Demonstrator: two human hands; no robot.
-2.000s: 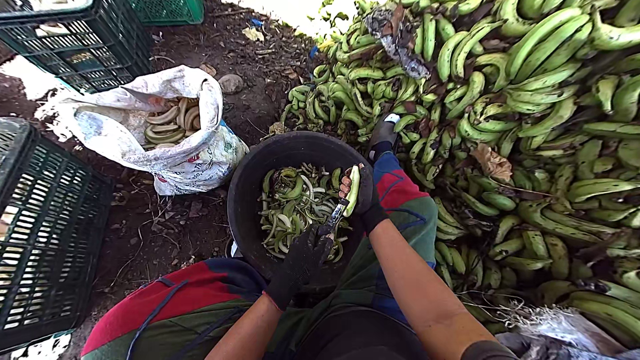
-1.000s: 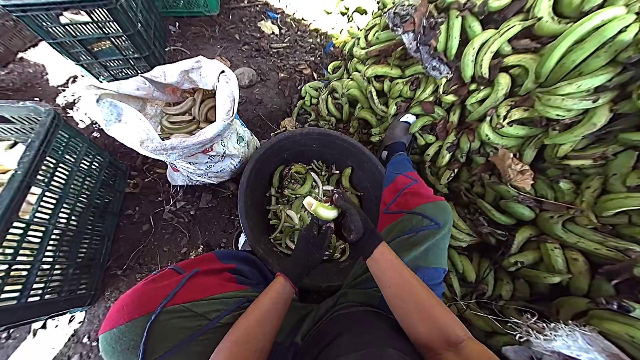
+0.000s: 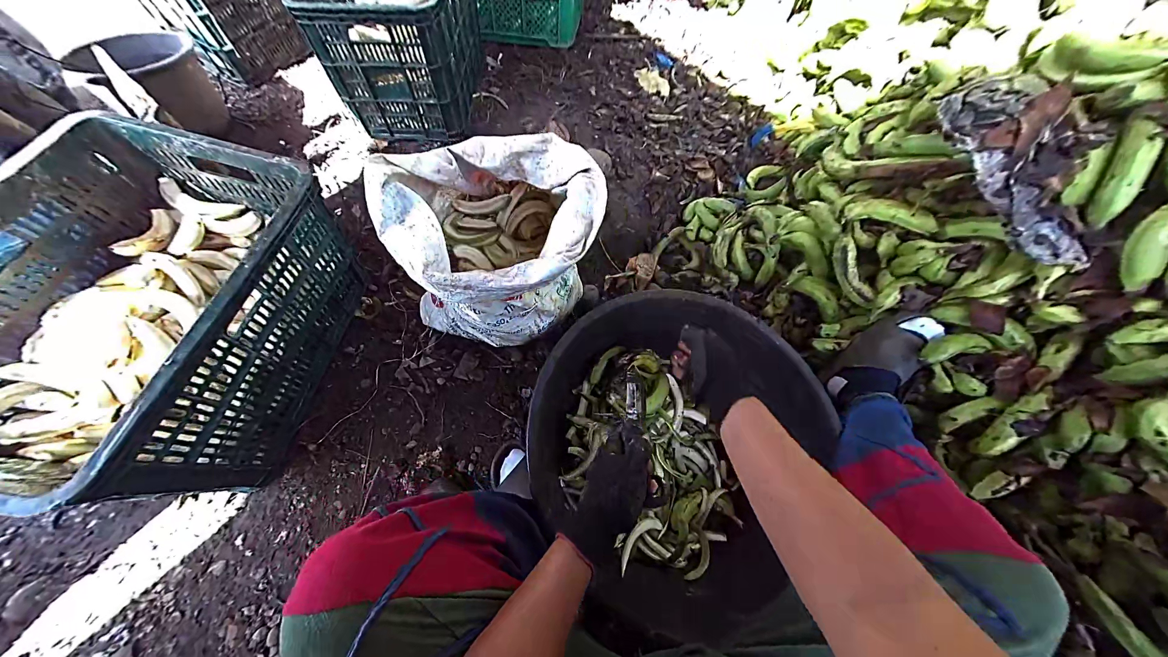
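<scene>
My left hand (image 3: 610,488), in a dark glove, is closed on a small knife (image 3: 634,399) whose blade points away from me over the round black tub (image 3: 561,438). Inside the tub lie green and pale banana or plantain peelings (image 3: 680,520). My right hand (image 3: 712,365), also dark-gloved with bare fingertips showing, is inside the tub's far right part, beside the peelings; whether it holds anything is unclear. Beyond the tub, to the left, a white woven sack (image 3: 502,292) stands with its mouth open, and peeled fruit (image 3: 493,228) lies in it.
A dark green plastic crate (image 3: 246,365) of peeled fruit stands at left. Another dark crate (image 3: 392,73), a green crate (image 3: 529,20) and a bucket (image 3: 173,87) are farther back. A large heap of green bananas or plantains (image 3: 894,219) covers the right side. My knees flank the tub.
The fruit held in my right hand two seconds ago is no longer seen there. My hands have moved apart, the right one to the tub's far right part. The view has shifted left.
</scene>
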